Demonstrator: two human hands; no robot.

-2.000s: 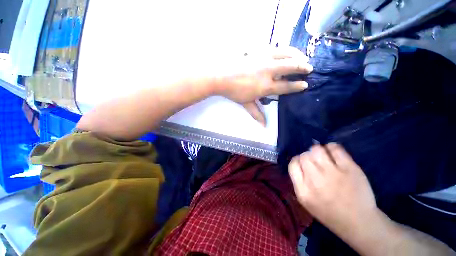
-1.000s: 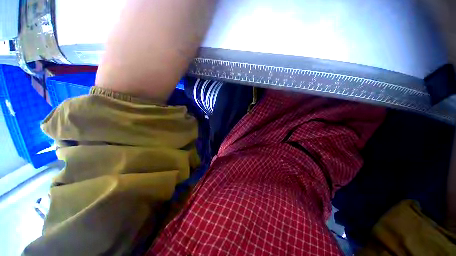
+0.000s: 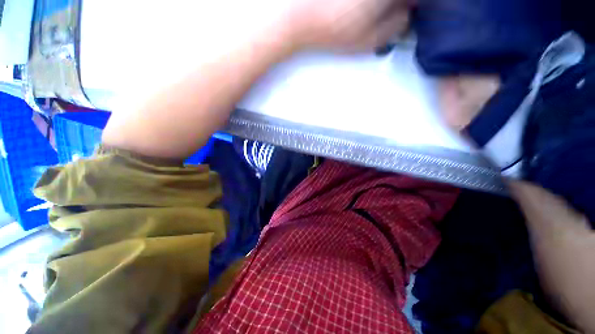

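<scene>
A dark navy garment (image 3: 483, 32) is bunched over the right part of the white table and hangs down at the right. A pale grey-white strip or lining (image 3: 560, 57) shows among its folds. My left hand (image 3: 375, 26) is blurred at the top, its fingers at the garment's left edge, with a small dark item under them; its grip is unclear. My right hand (image 3: 468, 98) is partly covered by navy cloth and appears to grip it from below; its fingers are blurred. The machine head and needle are out of view.
A ruler-marked strip (image 3: 365, 151) runs along the front edge of the white table (image 3: 313, 85). Blue crates (image 3: 81, 136) stand at the left, near the taped table end. Red checked cloth (image 3: 326, 261) and dark cloth with white stripes lie below the table edge.
The view has tilted down, so the machine left the picture. The navy cloth and both hands, out of view a second ago, show again at the top right, the cloth lifted and bunched.
</scene>
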